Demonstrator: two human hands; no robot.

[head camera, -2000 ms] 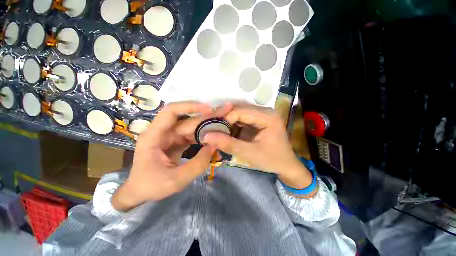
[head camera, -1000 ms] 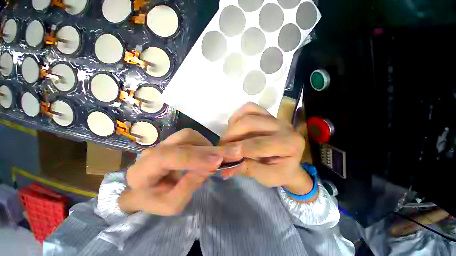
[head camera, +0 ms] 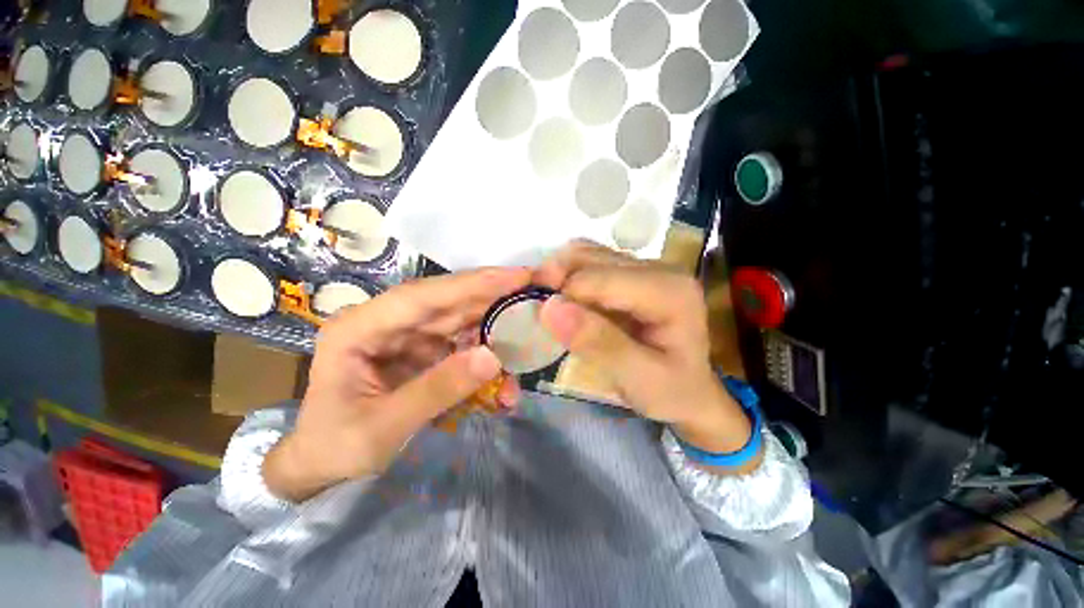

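Observation:
A round display module [head camera: 523, 337] with a black rim and a pale grey face is held between both hands, face up. My left hand [head camera: 392, 362] grips its left edge, with the thumb at the lower left near the orange tail [head camera: 478, 392]. My right hand [head camera: 636, 333] grips its right side, with the thumb on the face near the upper right edge. The blue wrist strap [head camera: 728, 437] is on my right wrist. The white adhesive sheet [head camera: 458, 214] with rows of grey discs lies just beyond the hands.
A clear blister tray [head camera: 202, 125] with rows of modules is at upper left. At right stands a black machine [head camera: 987, 238] with a green button [head camera: 757, 177] and a red button [head camera: 761, 297]. A tan block [head camera: 680, 255], cardboard boxes [head camera: 256, 374] and a red crate [head camera: 109, 499] also show.
One second ago the module was seen edge-on, mostly hidden by the fingers. Now it is tilted so its pale face shows, and both hands have moved slightly up and the fingers have shifted.

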